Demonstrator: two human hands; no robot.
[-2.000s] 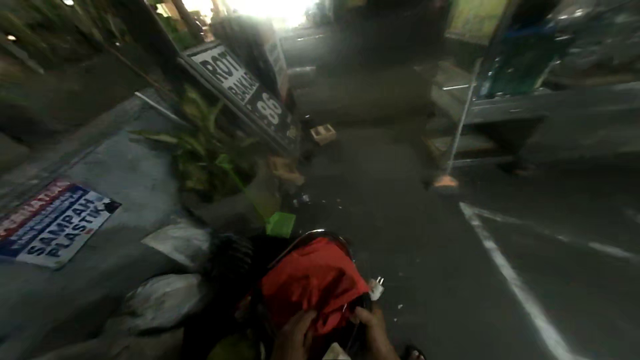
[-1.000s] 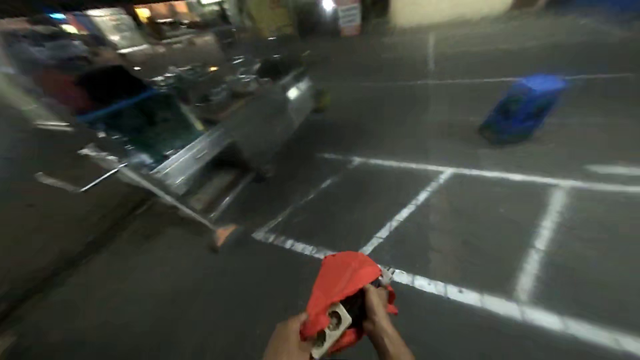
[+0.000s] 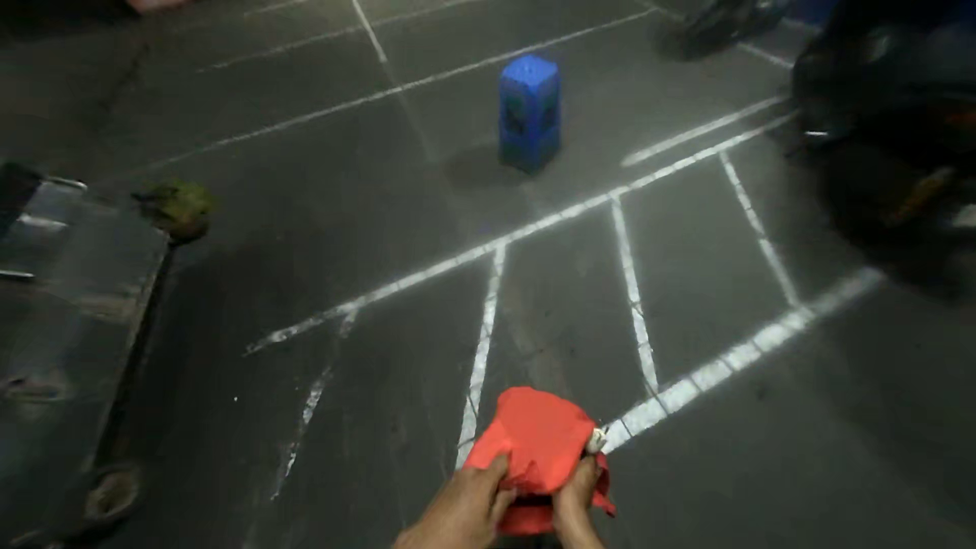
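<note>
At the bottom middle, a red cloth or bag (image 3: 540, 435) is bunched between my two hands. On its left side my left hand (image 3: 469, 499) grips it, thumb on top. My right hand (image 3: 577, 496) holds the right side, its fingers partly under the red material. A small whitish object (image 3: 597, 440), too blurred to name, pokes out at the right edge just above my right hand. A dark gap shows between the folds near my fingers, and what lies inside is hidden.
White painted lines (image 3: 549, 221) mark the dark pavement ahead. A blue bin-like container (image 3: 530, 114) stands upright beyond them. A metal-topped cart or table (image 3: 69, 320) is at the left, with a yellow-green plant-like item (image 3: 179, 206) at its corner. Dark parked vehicles, apparently motorcycles, stand at the upper right.
The view has swung far to the right. A pale block with round openings, seen at the red material a second ago, is now out of sight. Both hands still hold the red material.
</note>
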